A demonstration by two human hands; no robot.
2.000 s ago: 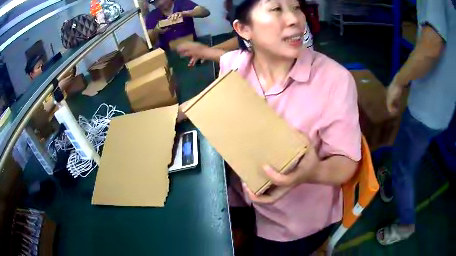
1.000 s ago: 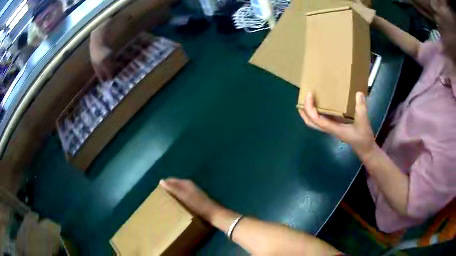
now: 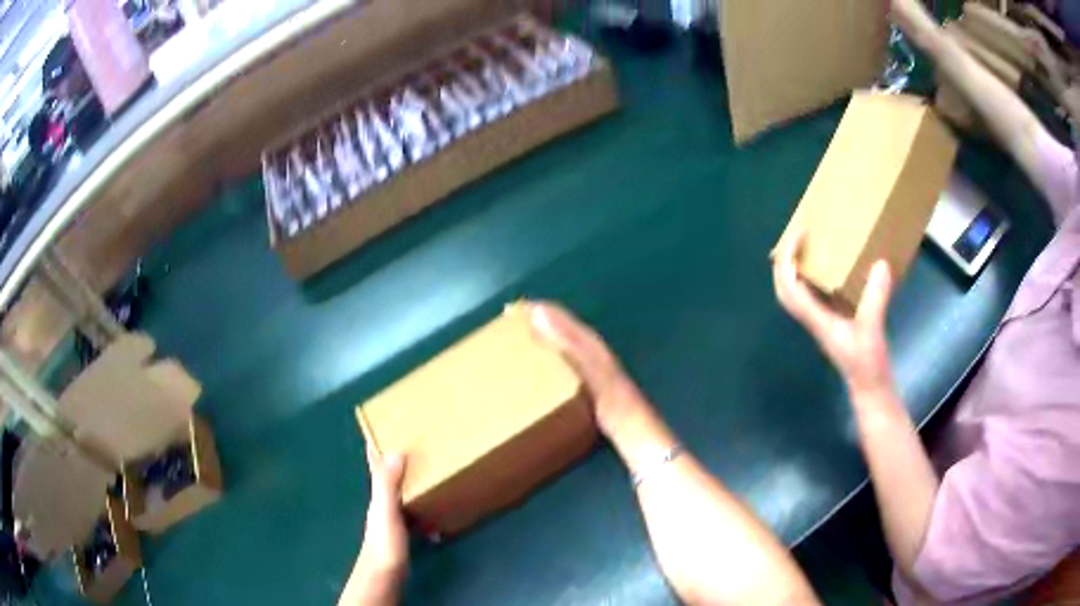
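Note:
A closed tan product box (image 3: 486, 414) is held between my two hands over the near middle of the green bench. My left hand (image 3: 384, 503) is on its left end, with the thumb at the front corner. My right hand (image 3: 580, 361) is on its right end, a band round the wrist. The lid is flat and shut. Whether the box touches the bench is hard to tell. The undersides of my fingers are hidden.
A partitioned carton (image 3: 444, 178) with bagged parts stands at the back. Open mailer boxes (image 3: 174, 485) with dark contents are at left. At right a person in pink holds another closed box (image 3: 870, 195) beside a digital scale (image 3: 971, 231) and a cardboard sheet (image 3: 799, 59).
The view has swung left and down. My left hand has come into view on the box's left end. The neighbour's box is now nearer the scale, tilted.

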